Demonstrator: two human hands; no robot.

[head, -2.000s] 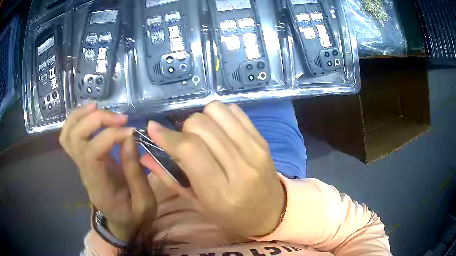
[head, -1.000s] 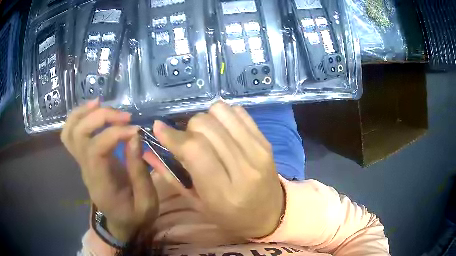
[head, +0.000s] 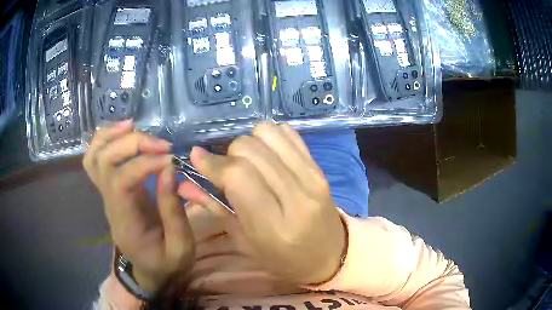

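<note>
The nail clippers [head: 204,184], a small shiny metal lever tool, are held between the thumb and fingers of my right hand [head: 278,206]. Their narrow jaw end points to the upper left and meets the fingertips of my left hand [head: 139,206]. My left hand is palm up with its fingers bent and holds nothing that I can see. Whether the jaws touch a fingernail is too small to tell. The rear part of the clippers is hidden in my right hand.
A clear blister tray [head: 260,126] with several dark device housings [head: 215,60] lies at the bench edge beyond my hands. A clear bag with gold-yellow pieces [head: 463,30] is at the upper right. An open brown cardboard box [head: 417,160] stands right of my blue trousers [head: 336,163].
Both hands and the clippers have shifted slightly right in the picture. Less of the clippers' dark body shows beside my right hand. The grip looks the same.
</note>
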